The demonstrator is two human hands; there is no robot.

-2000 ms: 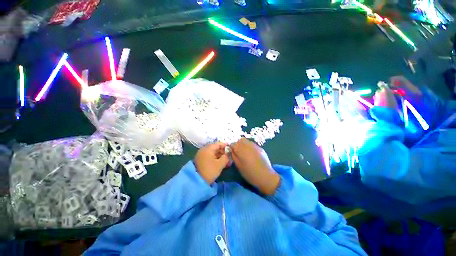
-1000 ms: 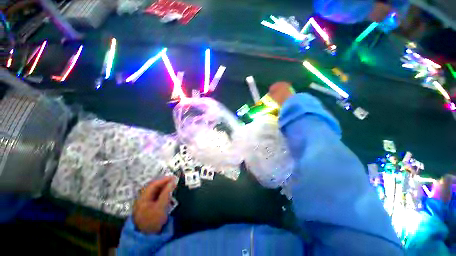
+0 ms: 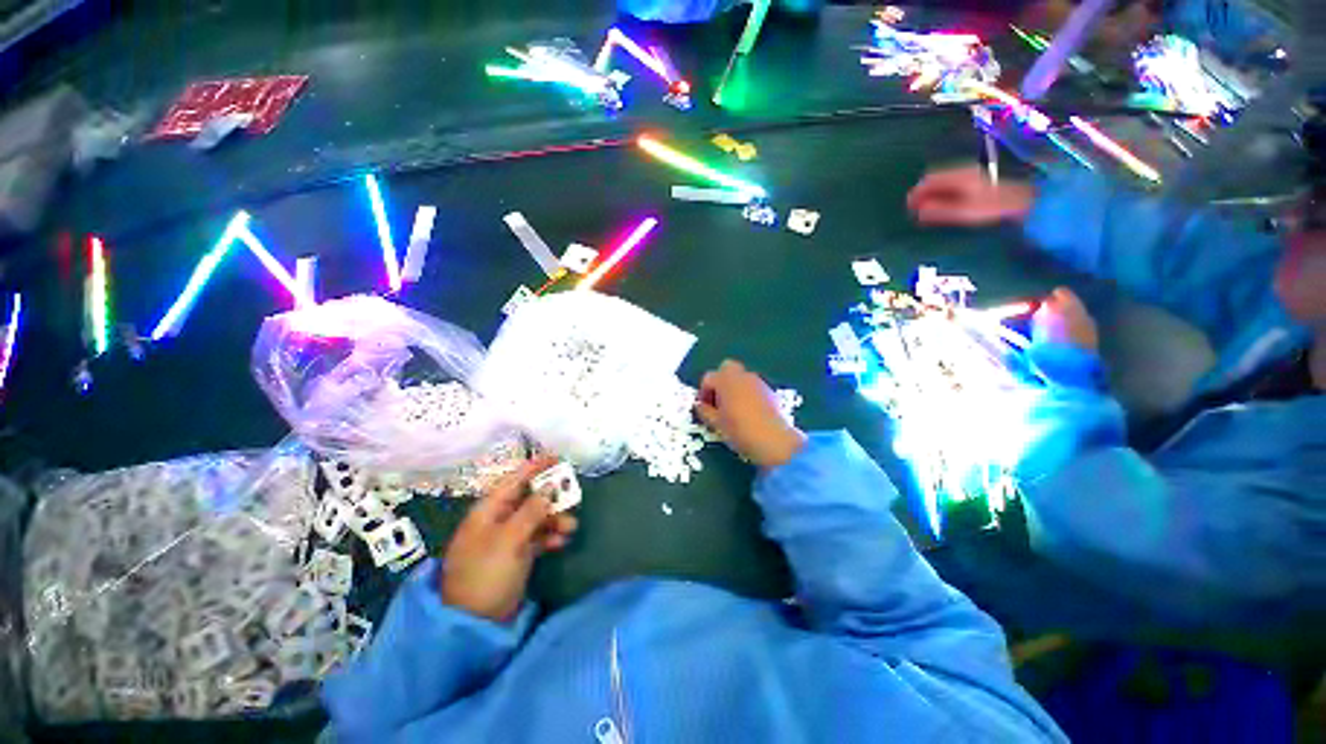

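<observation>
My left hand [image 3: 495,544] holds a square white plastic housing [image 3: 559,487] between thumb and fingers, in front of the two open bags. My right hand [image 3: 749,411] is at the loose small white inserts [image 3: 670,443] at the right bag's mouth. Its fingertips are bent down on them; whether it pinches one cannot be told. The right bag of inserts [image 3: 582,364] lies at centre. The left bag of inserts [image 3: 381,381] lies beside it. Loose housings [image 3: 381,535] lie between that bag and the large bag of housings [image 3: 160,581] at lower left.
Glowing sticks [image 3: 618,253] and pale strips [image 3: 534,243] lie behind the bags. A very bright heap of lit assemblies [image 3: 953,393] lies at right. Another person's hand [image 3: 971,195] and blue sleeves reach in there. A red packet [image 3: 230,106] lies at far upper left.
My right hand has come back from the glowing stick behind the bags to the loose inserts. My left hand has moved from the loose housings to the front of the bags, now holding a housing.
</observation>
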